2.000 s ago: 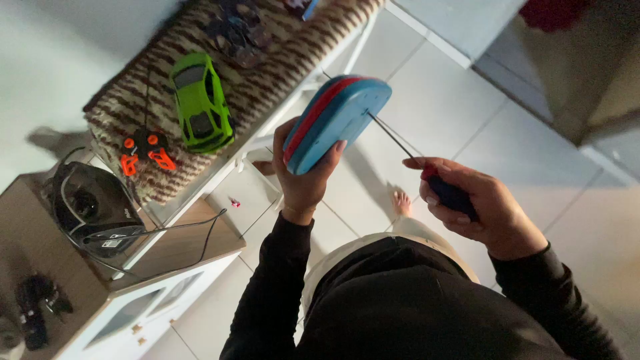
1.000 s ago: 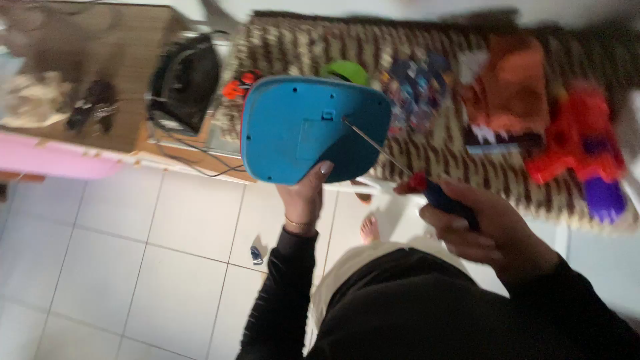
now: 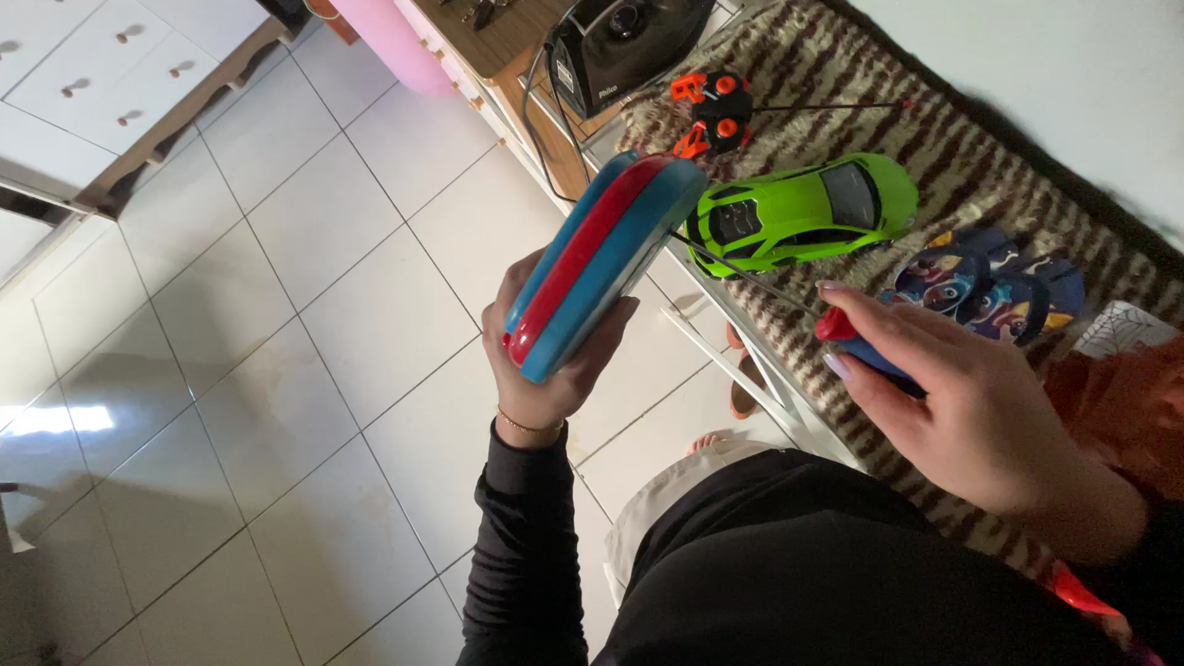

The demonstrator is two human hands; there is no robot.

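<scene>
My left hand (image 3: pixel 546 370) grips a blue plastic toy case (image 3: pixel 601 264) with a red band around its edge, tilted so that its rim faces me. In my right hand (image 3: pixel 934 388) is a screwdriver (image 3: pixel 865 351) with a blue and red handle. Its long metal shaft points at the case's far face, near the upper right end. That face is mostly turned away, so whether the tip sits in a screw hole cannot be seen. Behind the case, a green toy car (image 3: pixel 805 215) rests on a striped fluffy rug (image 3: pixel 814 69).
An orange and black remote control (image 3: pixel 717 113) lies beside the car, near a black clothes iron (image 3: pixel 624 46). Patterned flip-flops (image 3: pixel 990 287) and orange fabric (image 3: pixel 1119 398) are farther right. A wooden-topped cabinet (image 3: pixel 481 37) stands at the top; white floor tiles (image 3: pixel 370 296) stretch below.
The case has turned from showing its broad blue face to showing its banded edge. The screwdriver stays in my right hand. The view has swung round.
</scene>
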